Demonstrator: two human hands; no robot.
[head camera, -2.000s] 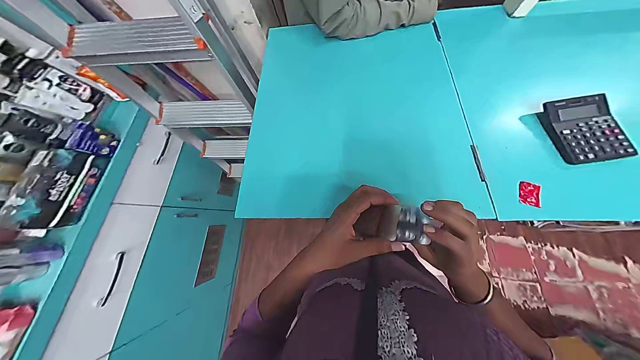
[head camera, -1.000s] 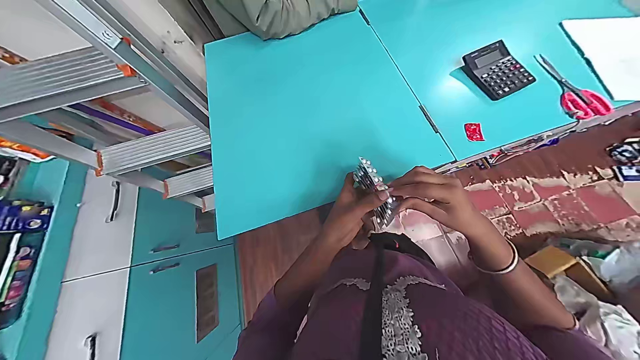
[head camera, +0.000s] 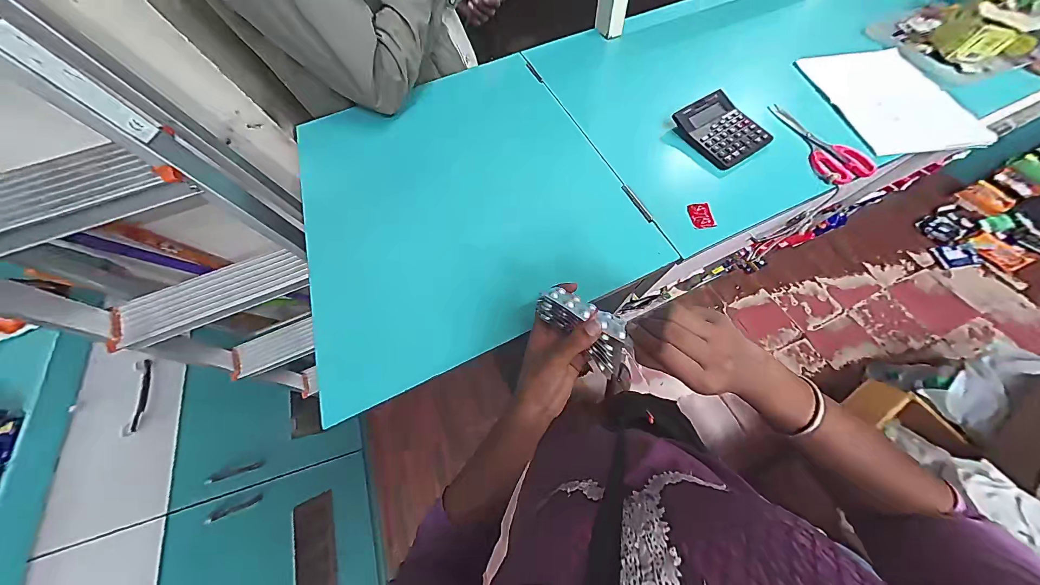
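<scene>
My left hand (head camera: 552, 357) grips a bundle of silvery blister packs (head camera: 578, 318) at the near edge of the turquoise counter (head camera: 455, 244). The packs look stacked, with round bulges showing on top. Just right of the bundle is my right hand (head camera: 691, 345), blurred, with its fingers bent near the packs' right end; whether it touches or holds anything cannot be told. A small red packet (head camera: 700, 215) lies on the counter beyond my right hand, and a black calculator (head camera: 722, 128) lies farther off.
Scissors with red handles (head camera: 841, 162) and white paper (head camera: 898, 101) lie right of the calculator. A person's sleeved arm (head camera: 357, 49) rests at the counter's far edge. An aluminium ladder (head camera: 211, 301) stands at left. Packets (head camera: 987, 207), a cardboard box (head camera: 906, 414) and plastic bags are at right.
My right hand was on the packs in both earlier frames and is now at their right side. The bundle's top faces up more than a second ago. The view has shifted.
</scene>
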